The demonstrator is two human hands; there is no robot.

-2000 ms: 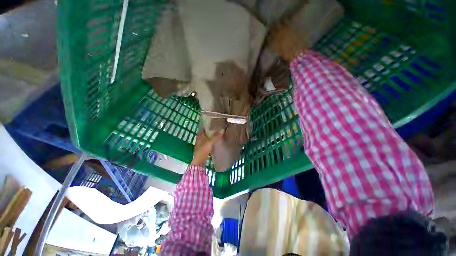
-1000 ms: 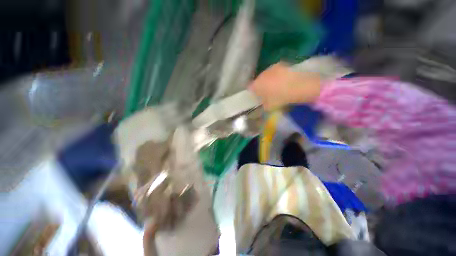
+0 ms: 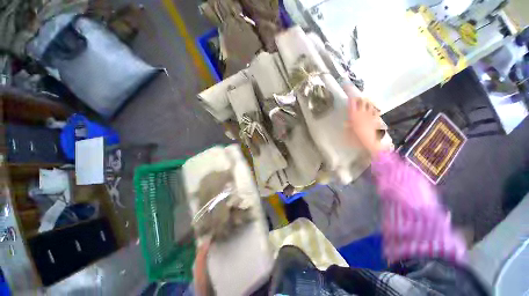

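Observation:
Several beige cut-piece bundles (image 3: 278,139), tied at the middle with pale strips, lie side by side on top of a blue crate (image 3: 207,55). My right hand (image 3: 364,118), in a pink checked sleeve, is at the right side of the rightmost bundle (image 3: 326,107); whether it grips is blurred. My left hand (image 3: 202,269) holds another tied beige bundle (image 3: 235,254) with darker pieces at its tie, low in front of me. Most of my left hand is hidden behind that bundle. The bundle partly covers the green crate (image 3: 152,222).
A white sewing table (image 3: 400,52) stands at the upper right. A framed patterned panel (image 3: 438,147) is below it. A grey sack (image 3: 104,69) lies at the upper left. A wooden shelf (image 3: 119,231) with drawers and a blue bag is at the left. A yellow line crosses the floor.
The view has swung from inside the green crate to the bundle pile beside the table. The left-hand bundle is out of the crate. My right hand has moved from the crate to the pile.

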